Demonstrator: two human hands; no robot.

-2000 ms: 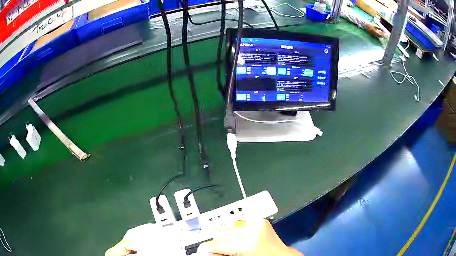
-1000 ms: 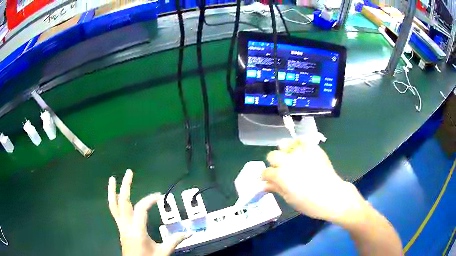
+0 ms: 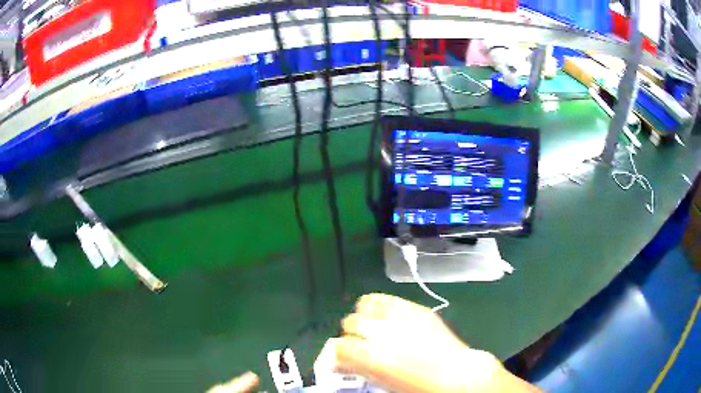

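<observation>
My right hand (image 3: 407, 338) is at the bottom centre, fingers curled down on a white charger (image 3: 327, 365) at the power strip, which is mostly cut off by the lower edge. Another white charger (image 3: 283, 374) stands upright just left of it with a black test lead in its top. My left hand (image 3: 234, 384) shows only a blurred finger at the bottom edge. The black tester screen (image 3: 461, 180) stands on its white base (image 3: 450, 261), lit blue. A white cable (image 3: 419, 278) hangs from a black lead in front of it and runs down behind my right hand.
Several black cables (image 3: 330, 165) drop from the shelf. White chargers (image 3: 44, 250) stand at left beside a slanting pale metal strip (image 3: 119, 242). A dark flat panel (image 3: 165, 146), blue bins (image 3: 200, 90) and a shelf post (image 3: 624, 100) are behind. A loose white cord (image 3: 634, 183) lies right.
The view has tilted up, so the bench sits lower. My right hand has moved from the white cable's plug to the chargers. My left hand has mostly left the picture.
</observation>
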